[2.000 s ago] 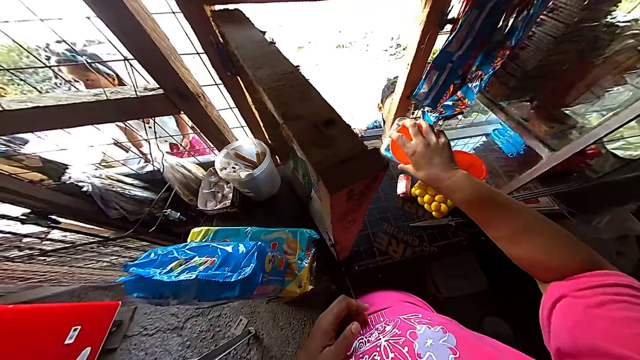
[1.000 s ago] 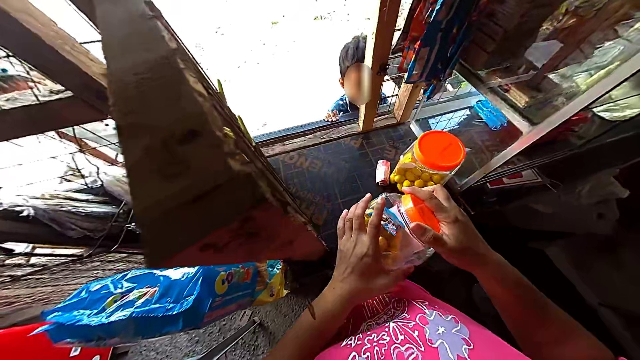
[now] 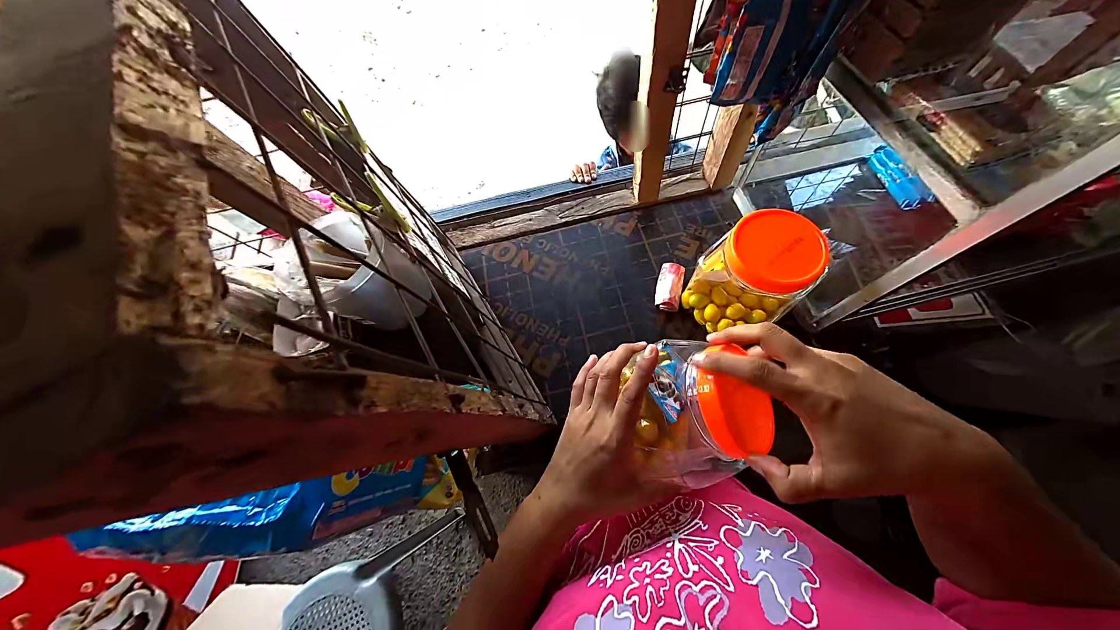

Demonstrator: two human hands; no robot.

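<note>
My left hand [image 3: 604, 429] grips the body of a clear plastic jar [image 3: 691, 451], which lies tilted over my lap. Inside it are a few yellow balls and a blue wrapper. The fingers of my right hand [image 3: 814, 411] are closed around the rim of the jar's orange screw lid [image 3: 737, 402], which sits on its mouth. Just beyond my hands, a second clear jar of yellow balls [image 3: 722, 297] stands on the dark counter under its own orange lid [image 3: 778, 251]. A small red and white packet [image 3: 669, 286] lies beside it.
A wood and wire-mesh panel [image 3: 350, 385] rises at the left, with a white bucket [image 3: 359, 271] behind it. A person [image 3: 621, 105] is at the far opening, one hand on the sill. A glass display case [image 3: 927, 175] stands right. Blue packaging [image 3: 262, 516] and a grey strainer [image 3: 337, 599] lie lower left.
Two seconds ago my right hand was over an orange lid at the counter and my left was near my lap. Both hands then came onto one jar, and they remain there.
</note>
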